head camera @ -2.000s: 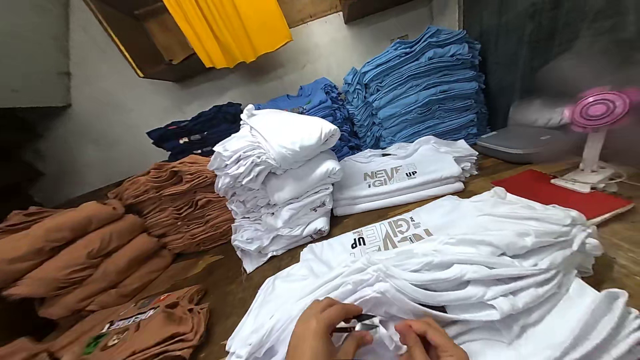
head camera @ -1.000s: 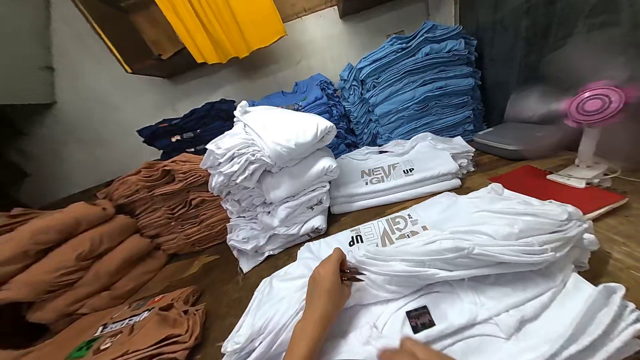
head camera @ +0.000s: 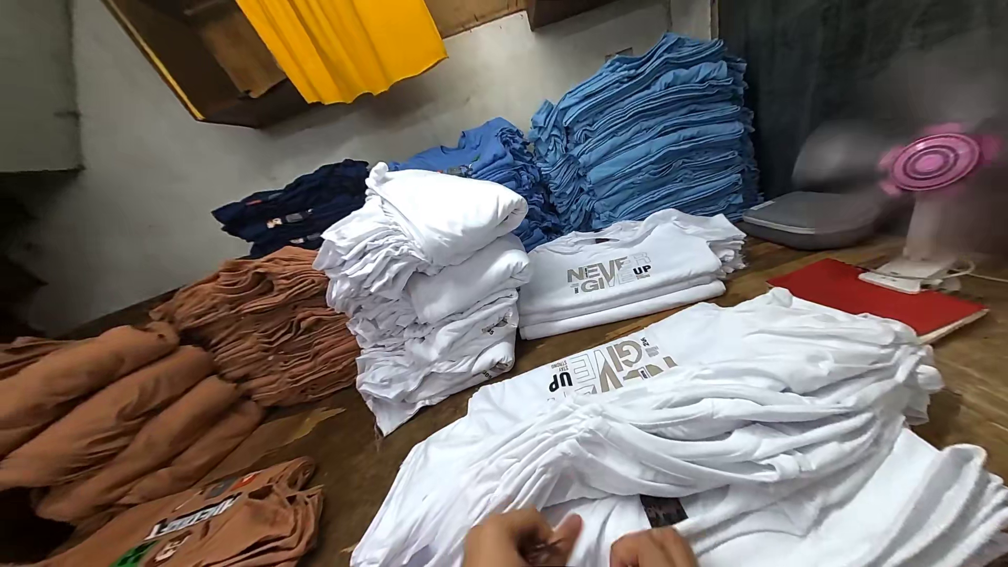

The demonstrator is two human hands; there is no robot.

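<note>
A pile of white printed T-shirts [head camera: 709, 425] lies in front of me, its upper layers folded back toward the far side. At the bottom edge, my left hand [head camera: 520, 539] has its fingers bent against the white cloth near a shirt's neck. Just to its right, my right hand [head camera: 652, 547] rests with curled fingers on the same shirt, partly cut off by the frame. Between and above them shows a dark neck label [head camera: 664, 511]. Whether either hand pinches the fabric cannot be made out.
Behind stand a tall white shirt stack [head camera: 449, 291], folded white shirts [head camera: 622, 276] and blue shirt stacks [head camera: 661, 134]. Brown shirts [head camera: 268, 331] lie at left. At right are a red board [head camera: 882, 295], a pink and white fan [head camera: 937, 165] and a grey case [head camera: 815, 220].
My left hand has moved down from the folded-back layers to the near edge, beside my right hand. More of the layers now lie over the near shirt, and its neck label is partly covered.
</note>
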